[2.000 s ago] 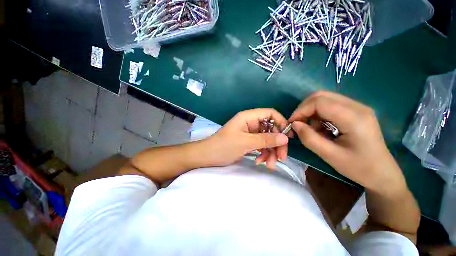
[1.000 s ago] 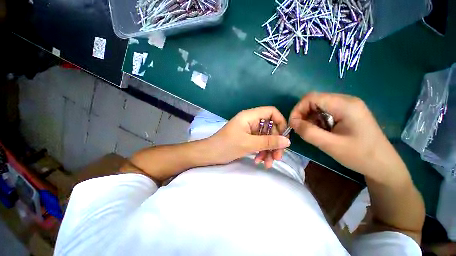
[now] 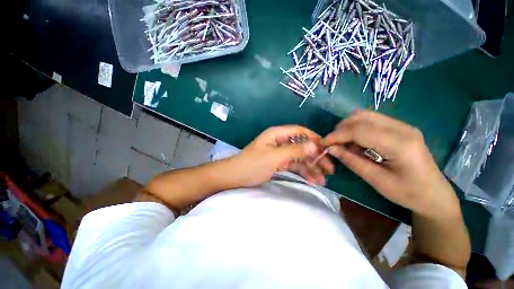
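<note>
My left hand (image 3: pixel 282 155), bare and slightly blurred, holds slender metal shafted parts (image 3: pixel 297 139) in its curled fingers near the bench's front edge. My right hand (image 3: pixel 383 152) meets it fingertip to fingertip; a thin part (image 3: pixel 322 153) shows between the two hands. A dark and silver tool (image 3: pixel 373 155) sticks out of my right palm. A loose pile of silver and purple parts (image 3: pixel 349 51) lies on the green mat beyond my hands, in front of a tipped clear tub (image 3: pixel 445 36). Which fingertips grip the thin part is blurred.
A clear tub (image 3: pixel 243 42) of similar parts stands at the upper left. More clear tubs (image 3: pixel 507 152) with silvery parts are at the right edge. Label scraps (image 3: pixel 220 111) lie near the mat's front edge. A black surface (image 3: pixel 62 45) adjoins at left, above a tiled floor (image 3: pixel 101 147).
The hands stay together, with the left fingers and the part between the hands shifting slightly. The bench view has moved down a little since one second ago.
</note>
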